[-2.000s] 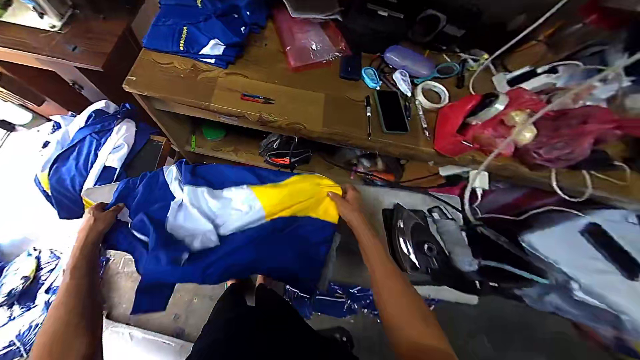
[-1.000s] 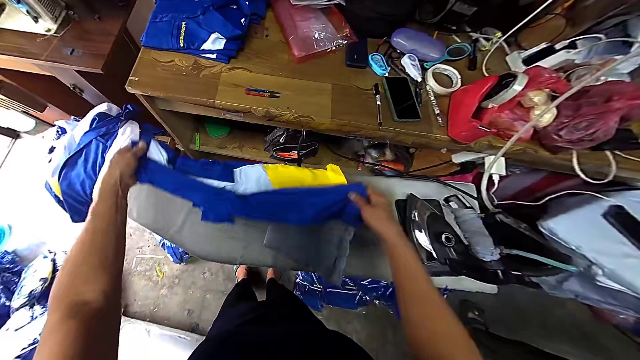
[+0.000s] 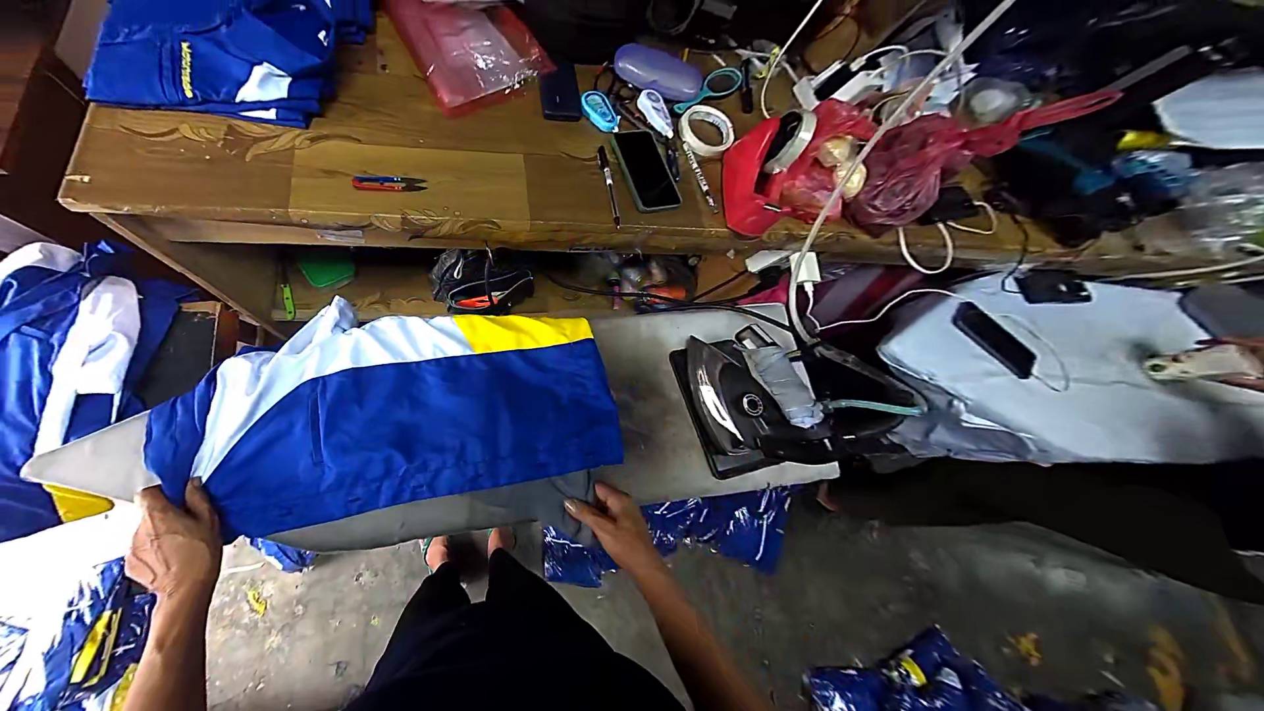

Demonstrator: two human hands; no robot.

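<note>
A blue, white and yellow garment (image 3: 415, 415) lies spread along a grey ironing board (image 3: 652, 346). My left hand (image 3: 178, 543) pinches its lower left edge near the board's pointed end. My right hand (image 3: 612, 518) holds a grey piece of cloth (image 3: 565, 494) at the near edge of the board, just below the garment's right corner. To the right of the garment, a clothes iron (image 3: 741, 405) with cloth wrapped on its handle rests on the board.
Behind the board, a wooden table (image 3: 415, 188) bears folded blue garments (image 3: 212, 59), thread snips (image 3: 387, 184), a phone (image 3: 647, 170), tape (image 3: 706, 130) and a red plastic bag (image 3: 839, 158). Cables hang near the iron. At right, a person's hand (image 3: 1210, 363) is beside another padded surface (image 3: 1106, 365).
The garment was held up and bunched between my hands; now it lies flat over the board. My left hand has come down toward me, and my right hand has moved to the near edge.
</note>
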